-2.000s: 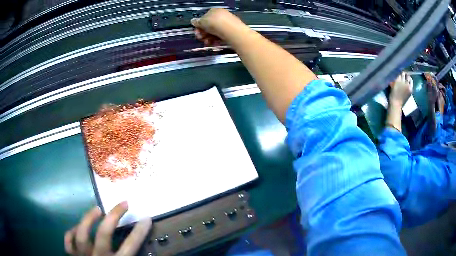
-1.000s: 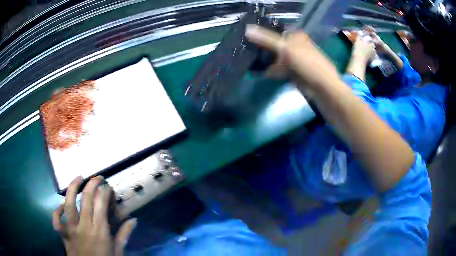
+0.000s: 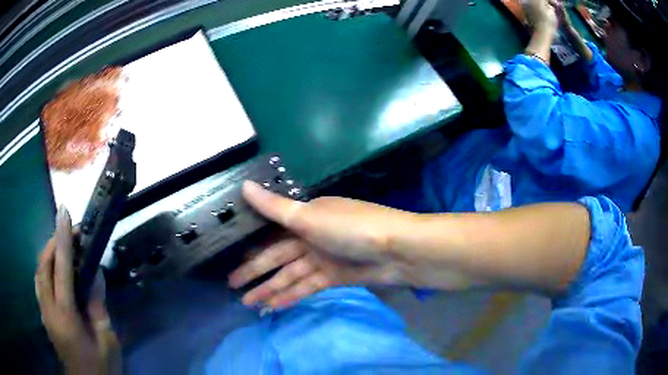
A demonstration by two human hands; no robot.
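My left hand (image 3: 73, 300) grips a dark narrow bar, a second fixture (image 3: 106, 194), tilted steeply up over the white plate's near left corner. The loading fixture (image 3: 209, 220), a dark bar with a row of nests and shiny end screws, lies along the near edge of the white plate (image 3: 183, 110). My right hand (image 3: 322, 242) is at its right part: the thumb overlaps the top face, the fingers are spread below the near edge. Whether it grips the bar cannot be told. Tiny copper-coloured parts (image 3: 80, 121) are heaped on the plate's far left.
The plate lies on a glossy green bench (image 3: 322, 95). Metal rails (image 3: 271, 22) run along the far side. At the right, another person in a blue smock (image 3: 579, 124) works with both hands, near a dark post (image 3: 447, 58).
My right hand has come back from the rails, where it carried a blurred dark bar, to the loading fixture. My left hand has left the fixture's left end and now holds a raised bar.
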